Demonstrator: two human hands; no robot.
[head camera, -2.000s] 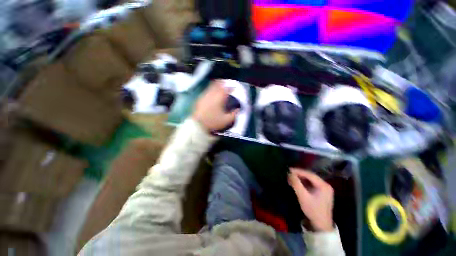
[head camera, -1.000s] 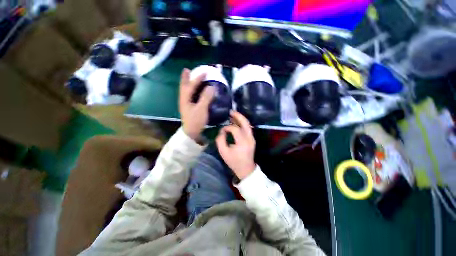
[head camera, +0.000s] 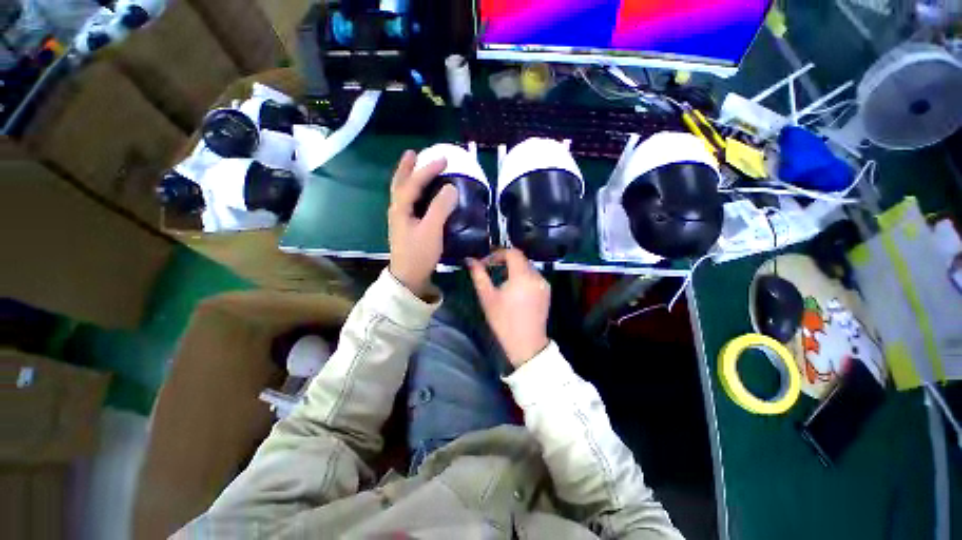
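Observation:
Three white-and-black PTZ cameras stand in a row on the green bench. My left hand (head camera: 418, 230) lies on the left side of the nearest-left camera (head camera: 466, 216), fingers spread over its white shell and black head. My right hand (head camera: 514, 304) is at the lower edge of that same camera, thumb and forefinger close together at its black head; whether they pinch something small cannot be seen. The middle camera (head camera: 541, 206) and the larger right camera (head camera: 672, 206) stand untouched beside it.
More cameras (head camera: 234, 158) lie in a carton at left. Behind are a label printer (head camera: 364, 47), keyboard (head camera: 559, 124) and monitor (head camera: 622, 26). On the right are a yellow tape roll (head camera: 758, 373), mouse (head camera: 778, 306), black flat rectangle (head camera: 843, 412), yellow-handled tool (head camera: 705, 131) and fan (head camera: 916, 97).
My right hand came up from low on the right to the left camera. My left hand has stayed at that camera, with its fingers now spread along its side. The view has shifted.

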